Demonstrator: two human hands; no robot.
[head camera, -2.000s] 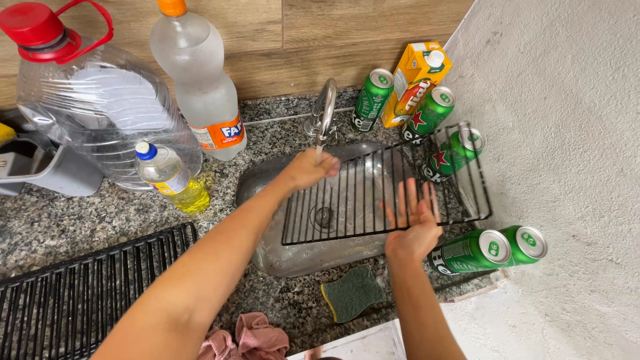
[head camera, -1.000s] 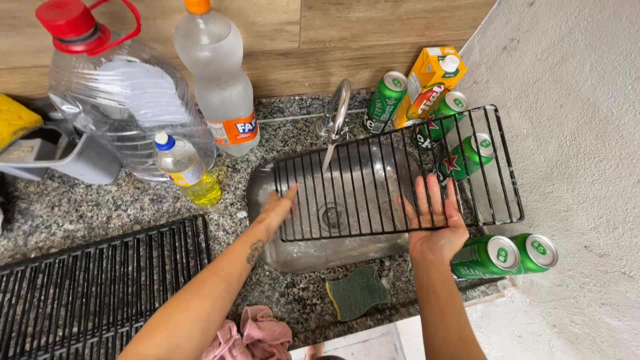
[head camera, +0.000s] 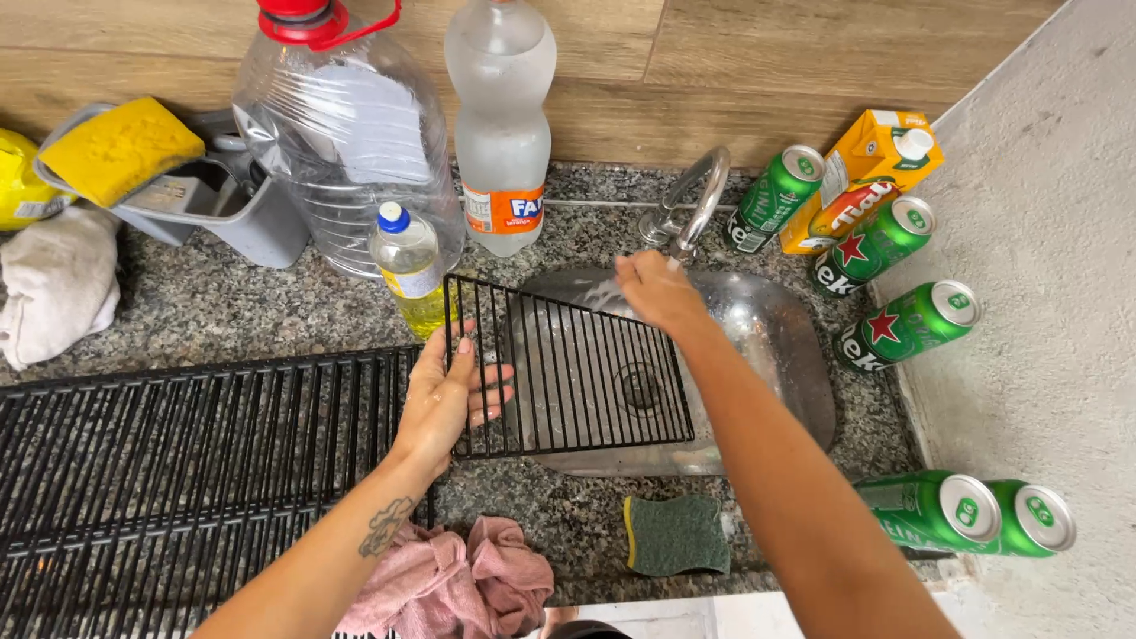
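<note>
My left hand (head camera: 453, 395) grips the left end of a black wire rack (head camera: 577, 373), its fingers through and behind the bars. The rack hangs tilted over the stainless steel sink (head camera: 790, 355). My right hand (head camera: 658, 288) is at the stream beneath the chrome faucet (head camera: 710, 191), just above the rack's upper edge; its fingers are curled and appear to hold nothing. Left of the sink lie larger black racks (head camera: 195, 444). A green and yellow scouring sponge (head camera: 679, 535) rests on the granite in front of the sink, beside a pink cloth (head camera: 453, 577).
Green beer cans (head camera: 910, 324) and a juice carton (head camera: 861, 182) stand right of the sink by the wall. Behind are a Fanta bottle (head camera: 501, 124), a large plastic jug (head camera: 346, 151) and a dish soap bottle (head camera: 413, 271). A gray caddy (head camera: 257, 222) holds a yellow sponge (head camera: 124, 151).
The rack has moved from the sink's right side to its left. My left hand now holds its left end, and my right hand has left the rack for the faucet. The view has shifted left.
</note>
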